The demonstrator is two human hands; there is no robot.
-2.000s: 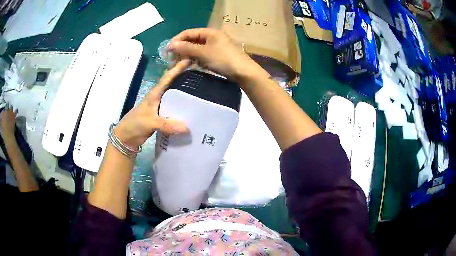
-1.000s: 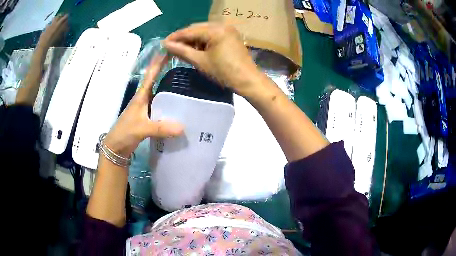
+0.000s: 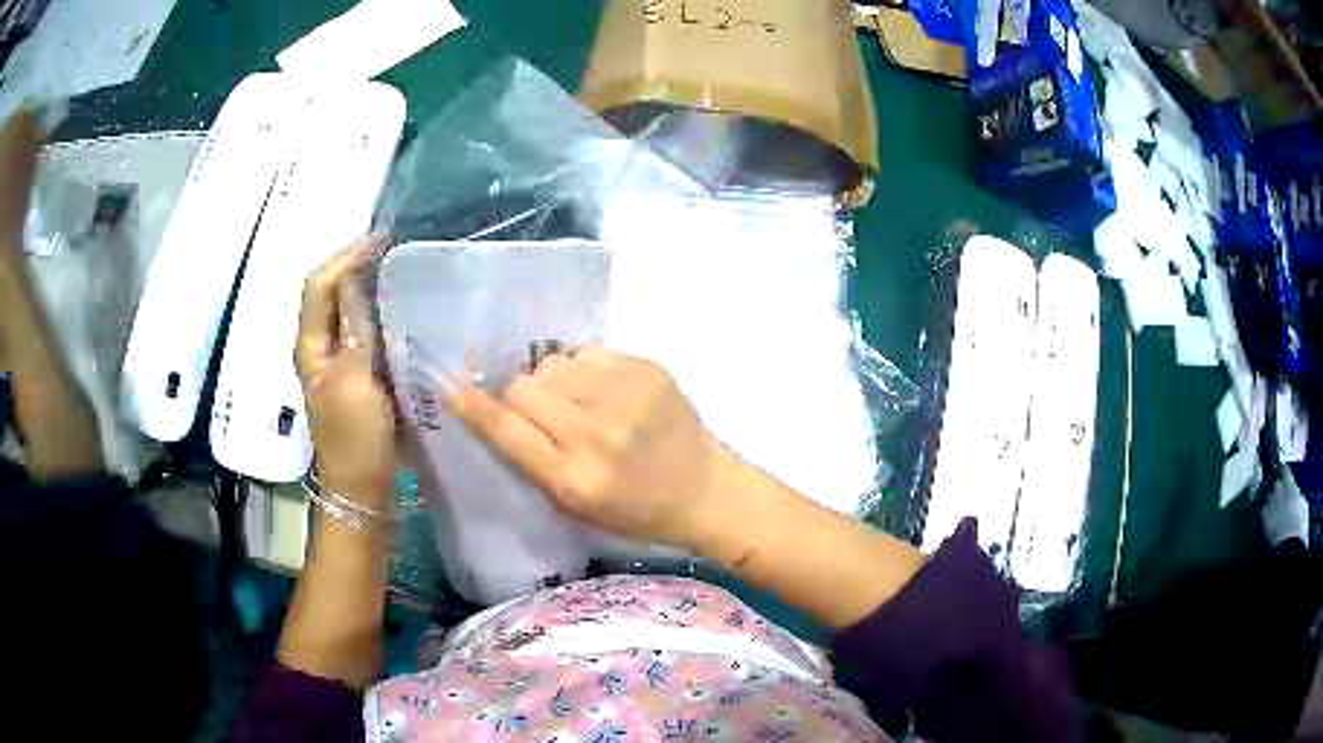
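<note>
A white laminator (image 3: 486, 298) lies lengthwise in front of me, its near end at my apron. A clear plastic bag (image 3: 508, 138) covers its far part, with loose wrinkled film reaching past the far end. My left hand (image 3: 345, 385) grips the laminator's left side through the film. My right hand (image 3: 617, 443) lies over the laminator's middle, fingers bent on the film near its left edge; the fingertips' hold is partly hidden. A flat stack of clear bags (image 3: 740, 334) lies to the right, its far end inside an open brown sleeve (image 3: 726, 58).
Two unbagged laminators (image 3: 312, 261) lie at left, beside a pale work board (image 3: 109, 276). Two bagged laminators (image 3: 994, 392) lie at right. A blue box (image 3: 1033, 124) and scattered white slips (image 3: 1146, 218) are at upper right. Another person's arm (image 3: 36, 319) reaches in at far left.
The bag's film now covers the laminator's far part. My right hand has moved from beyond the far end back toward me, onto the middle. My left hand has shifted to the laminator's side.
</note>
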